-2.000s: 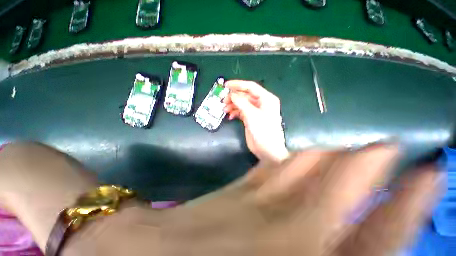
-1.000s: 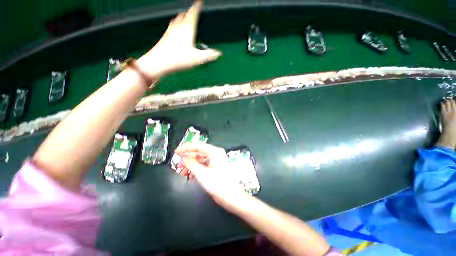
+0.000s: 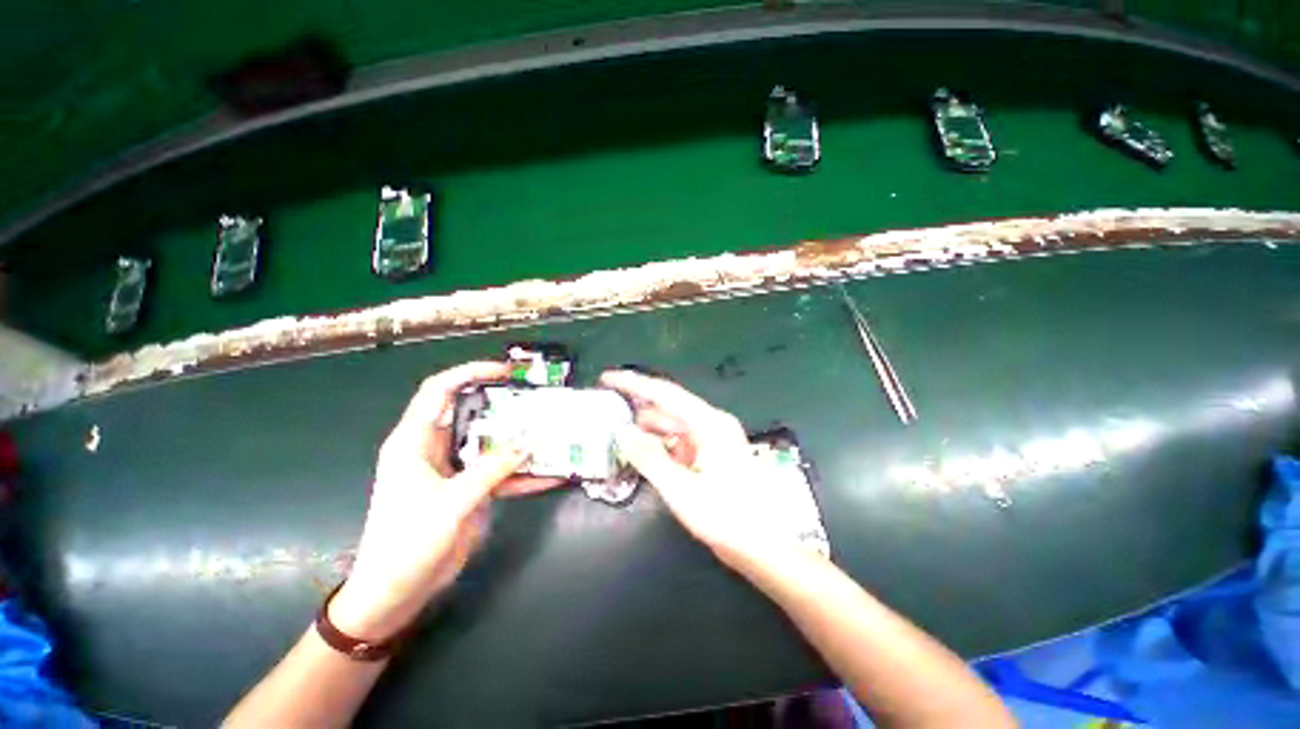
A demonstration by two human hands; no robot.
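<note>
My left hand (image 3: pixel 428 470) and my right hand (image 3: pixel 699 463) hold a partly built phone unit (image 3: pixel 549 432) between them, turned sideways above the bench. Its face is whitish with small green areas in a dark rim. Both thumbs rest on its face. Behind it, a second phone unit (image 3: pixel 539 366) shows its green and white top end; the held unit hides the rest. A further phone unit (image 3: pixel 793 491) lies on the bench, partly covered by my right hand and wrist. Fingertips under the held unit are hidden.
Tweezers (image 3: pixel 881 359) lie on the dark green bench (image 3: pixel 684 627) to the right. Beyond the worn whitish edge strip (image 3: pixel 570 295), a green belt (image 3: pixel 613 214) carries several spaced handsets (image 3: pixel 404 232). Blue clothing (image 3: pixel 1226 612) shows at the lower right, and more at the left edge.
My left hand has come back from over the belt to the bench. Both hands now hold a unit together, raised and turned sideways. The view has shifted.
</note>
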